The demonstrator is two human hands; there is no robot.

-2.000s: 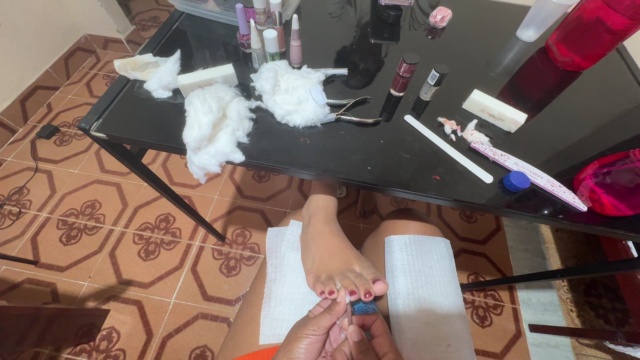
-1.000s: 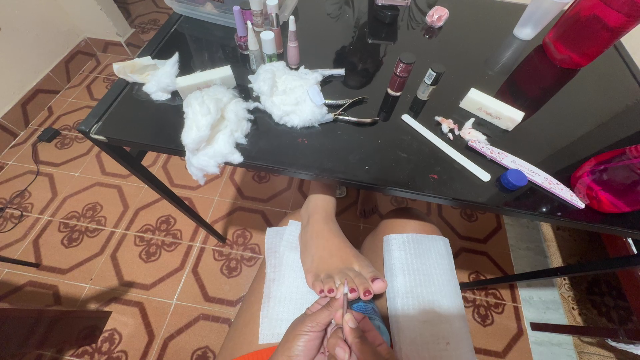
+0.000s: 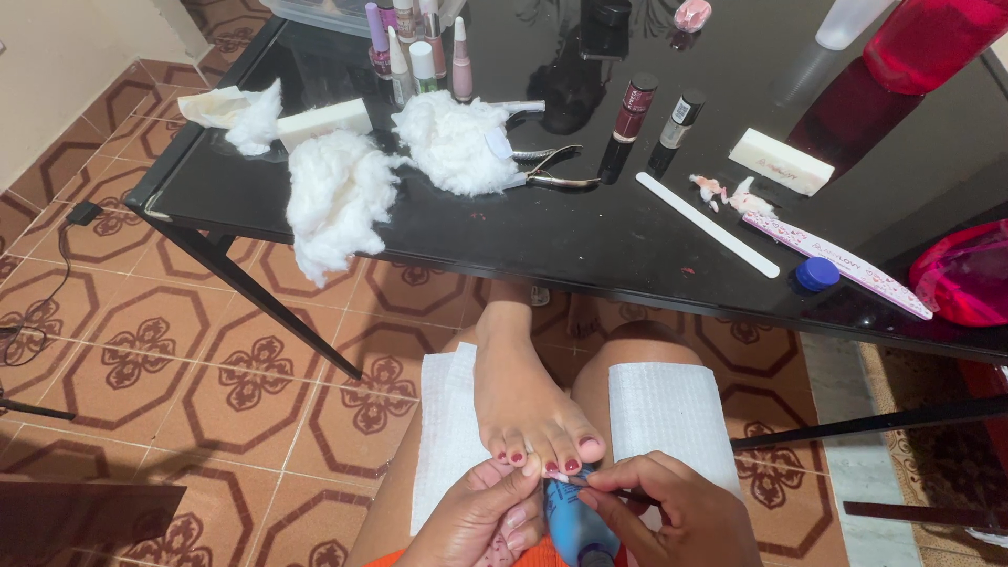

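A bare foot with dark red toenails rests over my lap, toes toward me. My left hand touches the smaller toes, thumb and finger pinched near them. My right hand pinches a thin stick with a bit of white cotton at its tip, close to the middle toes. A blue bottle lies between my hands below the toes. White paper towels cover both thighs. On the black table lie cotton wool and cuticle nippers.
Nail polish bottles stand near a plastic box; a dark red polish stands farther right. A white file, a patterned nail file, a blue cap and a buffer block lie along the table's right side.
My right hand has moved right, away from my left hand. More of the blue bottle shows between them. The stick now lies more sideways at the toes.
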